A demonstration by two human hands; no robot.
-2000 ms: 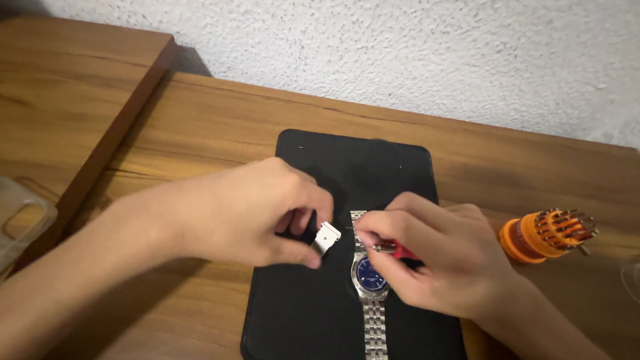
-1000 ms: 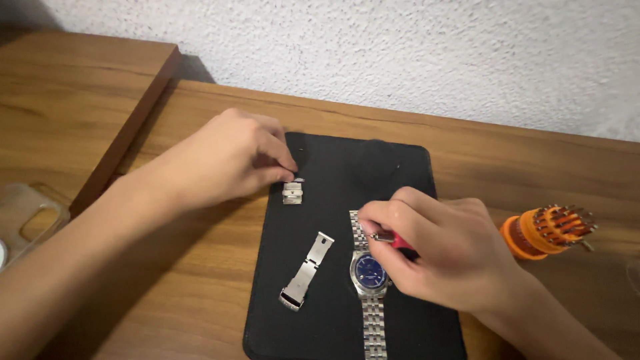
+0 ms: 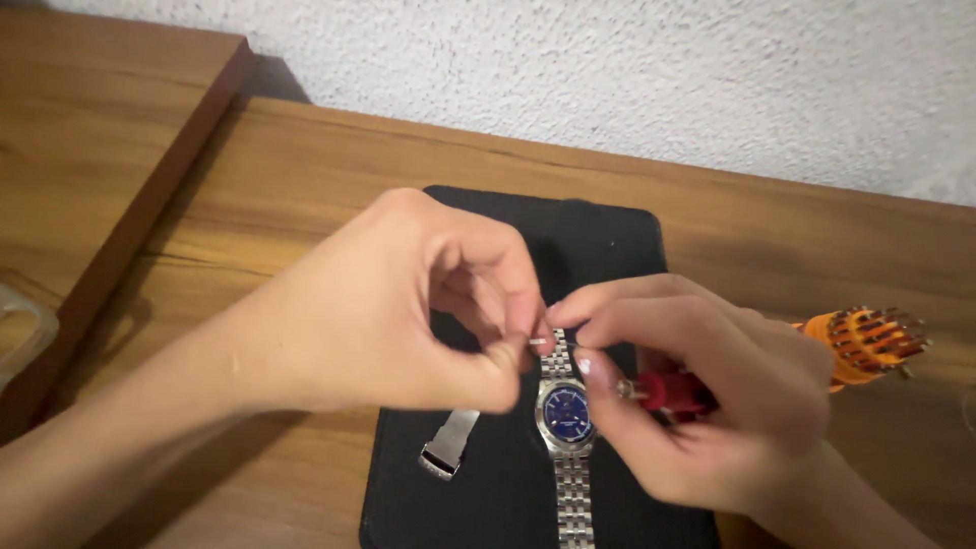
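Observation:
My left hand [image 3: 457, 305] pinches a small metal watch-band link [image 3: 537, 341] between thumb and fingertips, above the upper strap of a steel wristwatch. My right hand [image 3: 686, 381] meets it from the right, its fingertips on a thin pin-like piece beside the link, and a red-handled screwdriver [image 3: 671, 393] rests in its palm. The wristwatch [image 3: 566, 415], with a blue dial and a steel bracelet, lies on a black mat [image 3: 488, 496]. Left of the watch lies a folding clasp [image 3: 450, 446], its upper part hidden by my left hand.
An orange bit holder [image 3: 854, 347] full of metal bits stands right of the mat, partly behind my right hand. At the left, a raised wooden board edge [image 3: 152, 191] crosses the table, with a clear plastic item [image 3: 30, 328] by it. The textured wall rises behind.
My left hand set down the clasp, reached to a link at the mat's upper left, and now holds a small link near the right fingertips. The right hand keeps the screwdriver.

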